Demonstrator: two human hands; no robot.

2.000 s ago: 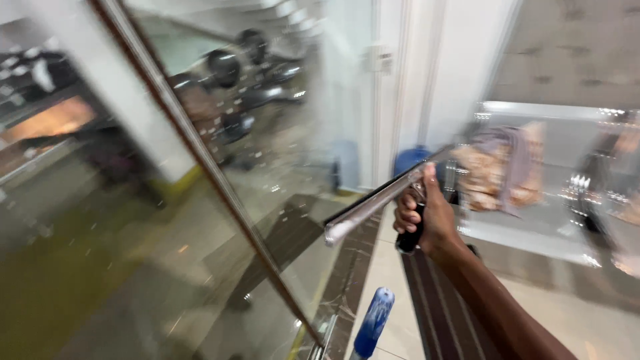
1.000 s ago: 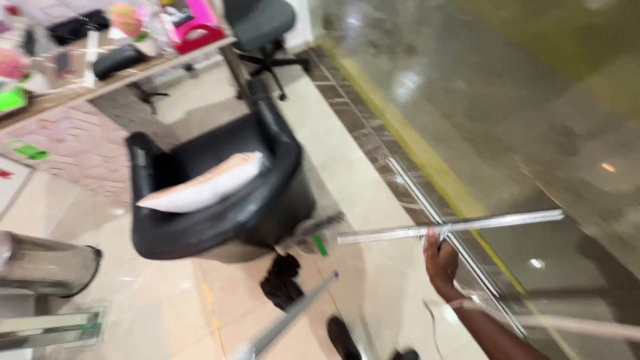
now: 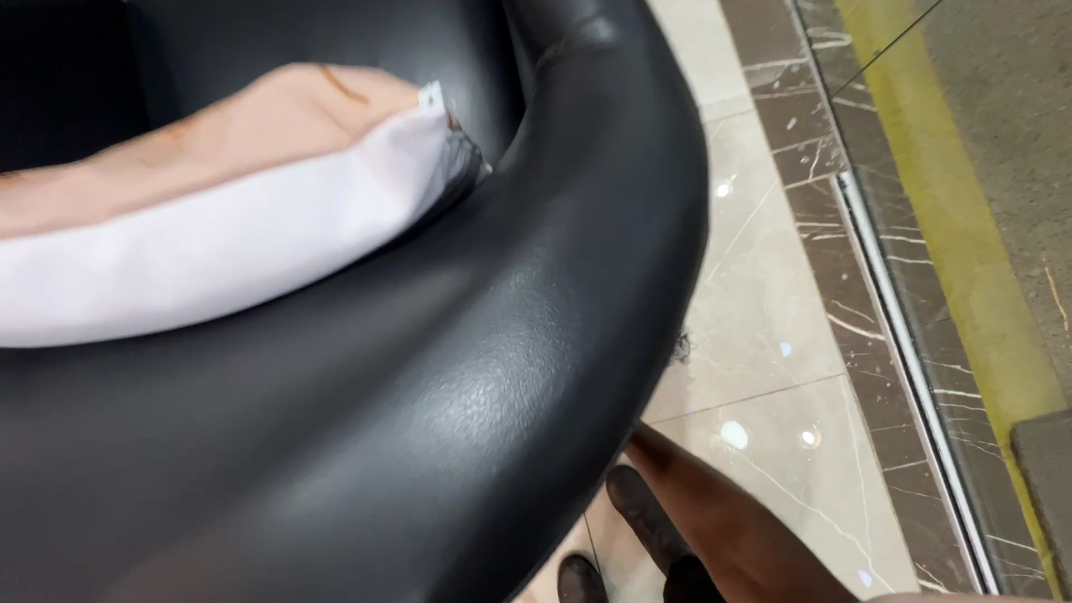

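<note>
A black leather armchair (image 3: 502, 394) fills the left and middle of the head view, very close. A cushion (image 3: 209, 243), white below and peach above, lies against its inside with a small tag at its corner. My forearm, the right one judging by where it enters, reaches up from the bottom edge and passes out of sight behind the chair's rim, so the right hand and anything in it are hidden. My left hand is out of view. Neither the squeegee nor the pole of the earlier frames can be seen.
Pale glossy floor tiles (image 3: 754, 293) run beside the chair, edged by a brown marble strip (image 3: 837, 293). A metal channel (image 3: 913, 368) holds the glass along it, with a yellow band (image 3: 946, 218) beyond. Dark shoes (image 3: 579, 578) stand at the bottom.
The view has moved much closer to the armchair. A second ago my right hand held a squeegee near the glass; now that hand is hidden behind the chair.
</note>
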